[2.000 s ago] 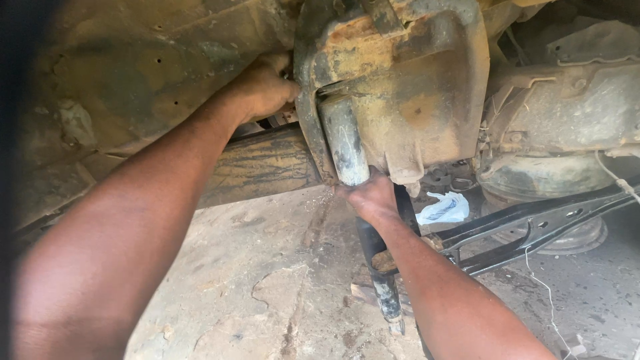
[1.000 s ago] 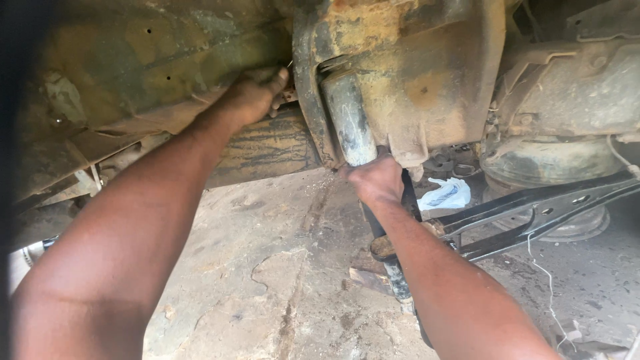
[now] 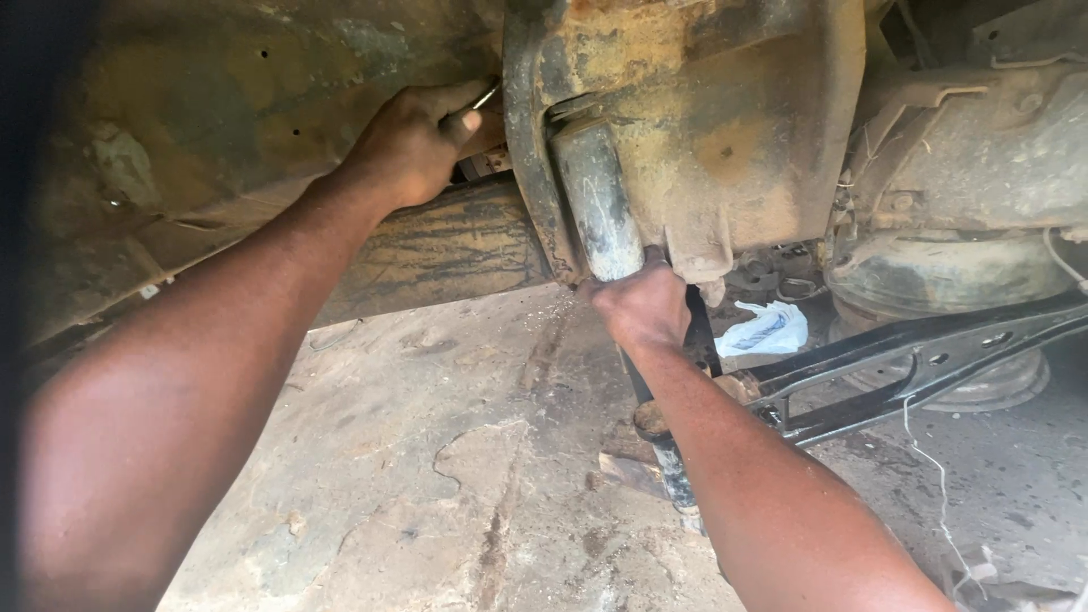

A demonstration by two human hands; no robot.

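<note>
Beneath a rusty vehicle body, my left hand point(image 3: 416, 140) is raised beside the edge of a frame bracket point(image 3: 524, 153). Between its thumb and forefinger is a thin shiny metal piece point(image 3: 486, 95), partly hidden, its kind unclear. My right hand point(image 3: 642, 306) grips the shock absorber point(image 3: 599, 200) just under its scuffed upper tube. That tube leans upright in the opening of the bracket. The lower body of the absorber point(image 3: 671, 467) runs down behind my right forearm, which hides part of it.
A black suspension arm point(image 3: 850, 350) extends to the right from near the absorber. Behind it stand wheel rims point(image 3: 943, 272). A crumpled pale plastic bag point(image 3: 765, 329) and a thin wire point(image 3: 941, 484) are at the right. A wood piece point(image 3: 633, 473) lies on the cracked concrete floor point(image 3: 408, 459).
My left hand has drawn back from the gap beside the bracket, and a shiny piece now shows in its fingers. My right hand keeps its grip on the shock absorber.
</note>
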